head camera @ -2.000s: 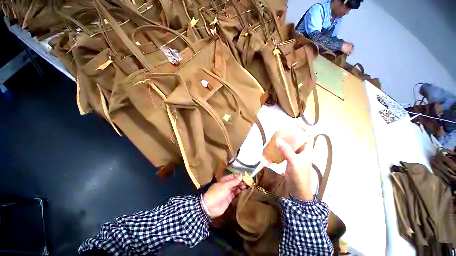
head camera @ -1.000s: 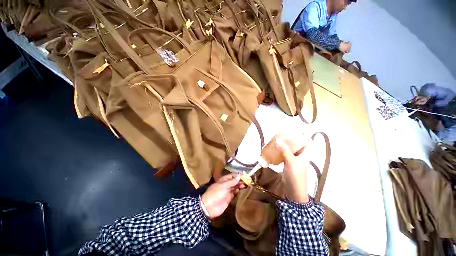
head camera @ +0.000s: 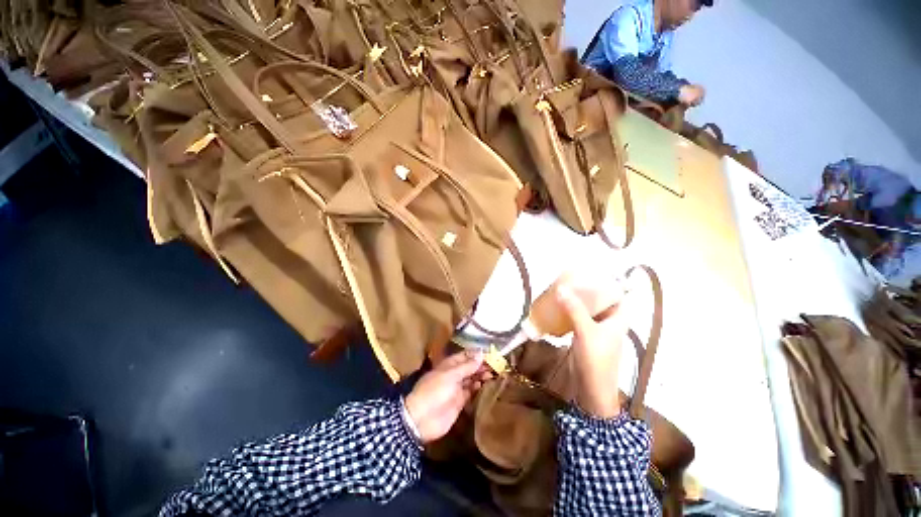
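Observation:
A brown tote bag (head camera: pixel 510 434) lies at the near table edge under my hands, one looped handle standing up on its right. My left hand (head camera: pixel 444 394) pinches a small yellow zipper end tab (head camera: pixel 495 360) at the end of the bag's zipper (head camera: pixel 530 384). My right hand (head camera: pixel 596 328) holds an amber glue bottle (head camera: pixel 550 311), tilted down to the left. Its pale nozzle (head camera: pixel 513 341) is at the tab; whether it touches, I cannot tell. Part of the bottle is hidden by my fingers.
A large heap of brown bags (head camera: pixel 404 232) with yellow tabs lies left and ahead. More bags (head camera: pixel 843 384) lie on the right. A green board (head camera: pixel 649 151) and dark specks (head camera: pixel 776 210) are on the far table (head camera: pixel 707 303). A person (head camera: pixel 641 50) sits across, another person (head camera: pixel 868 197) farther right.
The view has shifted slightly, so the heap and far table sit a little further left. My hands, the tab and the bottle keep nearly the same position relative to each other.

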